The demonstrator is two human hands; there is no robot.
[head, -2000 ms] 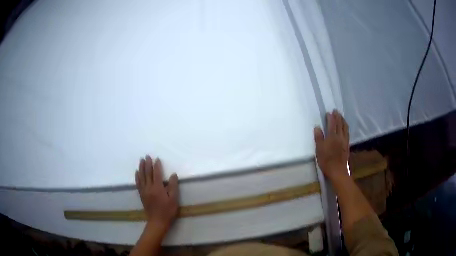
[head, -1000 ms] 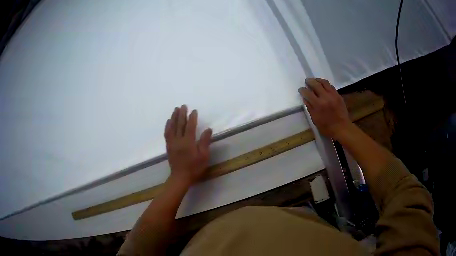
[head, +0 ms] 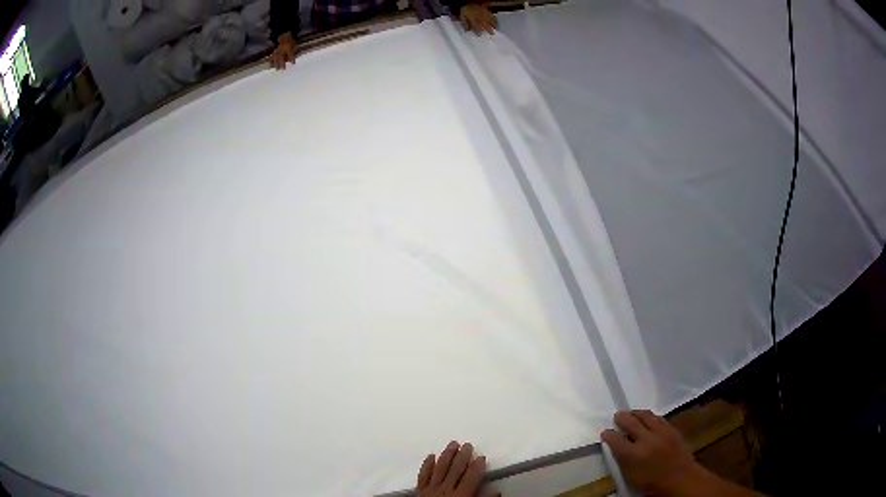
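White fabric [head: 291, 272] covers most of the table. A long narrow cutter track [head: 529, 199] runs across it from the far edge to the near edge. My right hand [head: 653, 448] is at the near end of the track, fingers curled over it; the grip underneath is hidden. My left hand [head: 453, 472] lies with its fingers on the cloth at the greyish fabric edge [head: 544, 458], cut off by the bottom of the picture. A yellow-brown wooden ruler [head: 581, 487] shows partly between my hands.
Another person's hands [head: 284, 52] rest at the table's far edge, one near the track's far end. Greyer cloth [head: 670, 175] lies right of the track. A black cord [head: 785, 214] hangs over it. White fabric rolls [head: 209, 39] stand behind the table.
The view has tilted up, showing the far edge and another person. My left hand has moved right along the fabric edge. My right hand has gone from flat to curled over the track.
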